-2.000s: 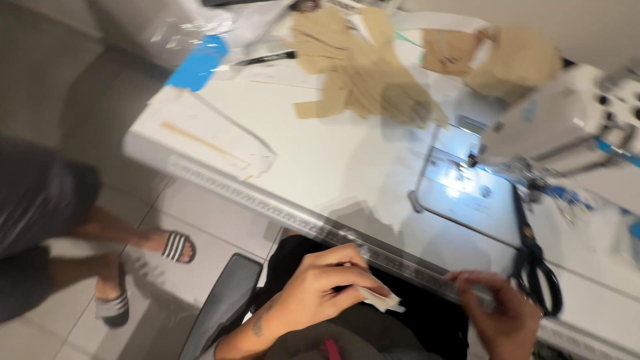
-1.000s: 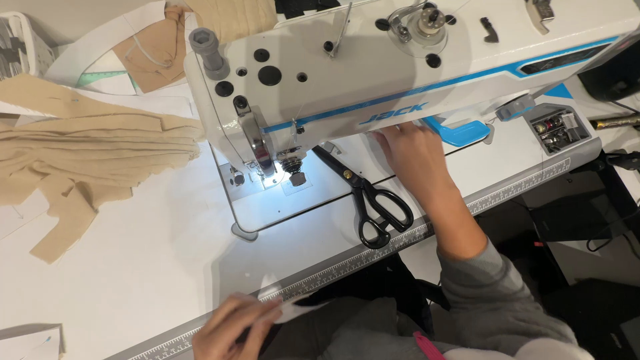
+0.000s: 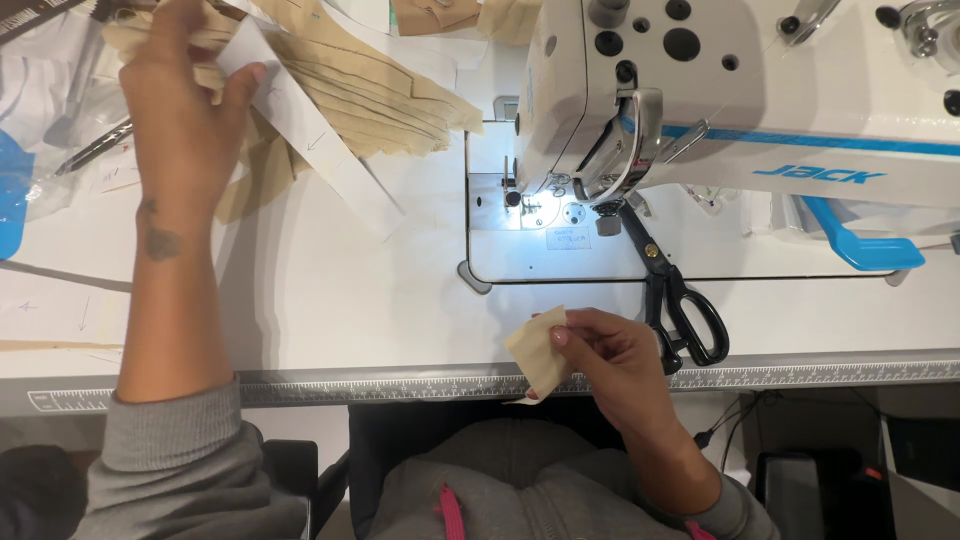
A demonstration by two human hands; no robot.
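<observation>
My left hand (image 3: 184,112) is over the pile at the upper left, its thumb against a long white paper strip (image 3: 307,135) marked with arrows; the fingertips are blurred. Beneath the strip lie stacked tan fabric pieces (image 3: 375,90). Near the table's front edge my right hand (image 3: 615,360) pinches a small cream fabric piece (image 3: 536,349) between thumb and fingers. Just right of this hand, black-handled scissors (image 3: 675,300) lie with their blades toward the needle area of a white Jack sewing machine (image 3: 750,97), whose lamp lights the needle plate (image 3: 551,214).
A ruler tape (image 3: 435,390) runs along the table's front edge. At the left are a pen (image 3: 94,148), a blue item (image 3: 13,195) by clear plastic, and paper pieces (image 3: 60,307) with arrows. A blue lever (image 3: 862,247) sticks out below the machine arm.
My right hand has left the machine arm and now holds the cream piece near the table edge. My left hand has moved from the front edge up to the fabric pile. The view has shifted.
</observation>
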